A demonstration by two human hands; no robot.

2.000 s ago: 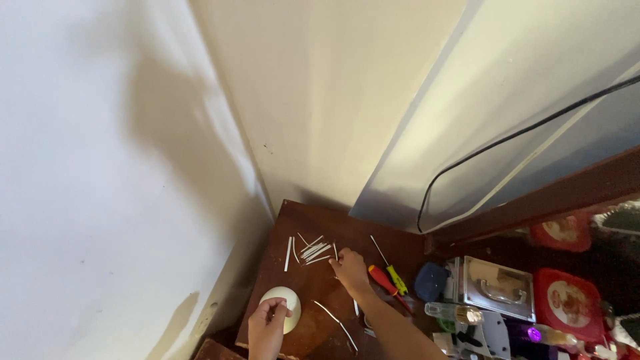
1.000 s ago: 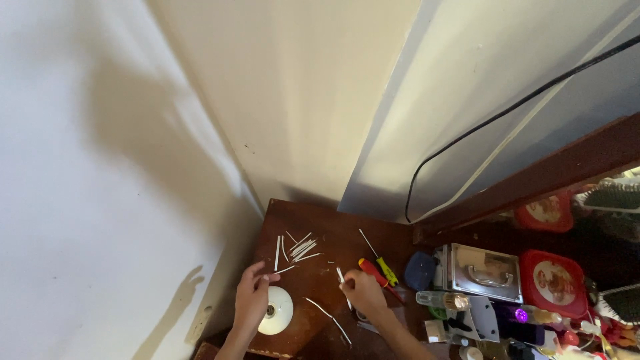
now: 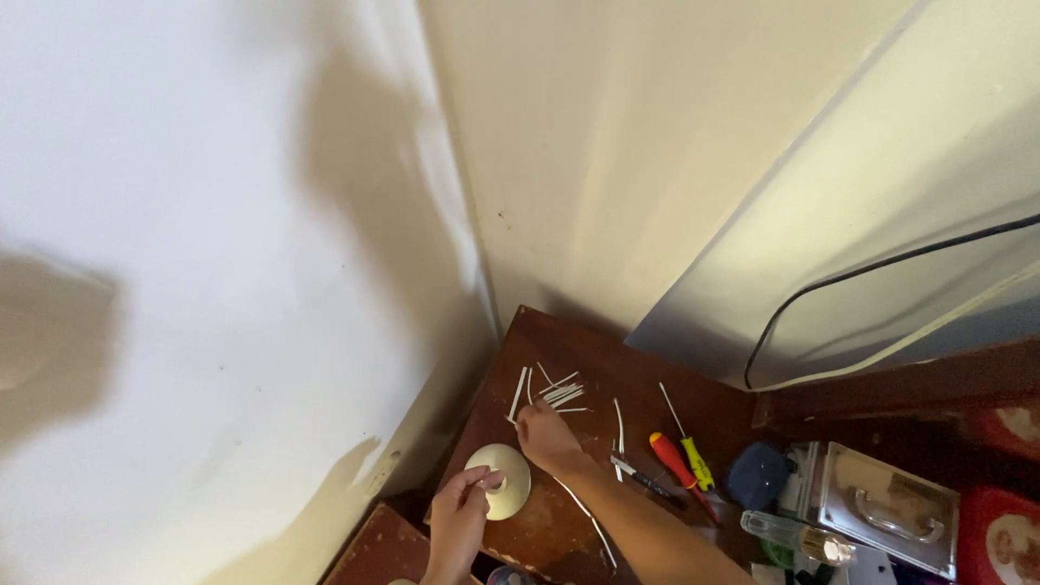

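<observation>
On the worn brown wooden tabletop (image 3: 561, 520), my left hand (image 3: 465, 510) is over a round, pale disc-shaped object (image 3: 510, 496), thumb and fingertips pinched together; whether anything small is between them I cannot tell. My right hand (image 3: 543, 435) reaches across to the near end of a loose pile of short white strips (image 3: 566, 395), its fingertips down by the strips; its grip is hidden. Two more white strips (image 3: 517, 393) lie left of the pile. A black pen-like tool (image 3: 646, 481) lies right of my right forearm, near another white strip (image 3: 621, 426).
A screwdriver with a yellow-green handle (image 3: 697, 465) and a red-handled tool (image 3: 673, 460) lie to the right. Beyond them are a dark blue object (image 3: 758, 474), a clear bottle (image 3: 784, 532) and a clear-lidded case (image 3: 890, 508). A black cable (image 3: 861, 278) hangs along the wall.
My right hand has moved left, from beside the red-handled tool to the strip pile. My left hand has come back over the pale disc. The black pen-like tool now shows beside my right forearm.
</observation>
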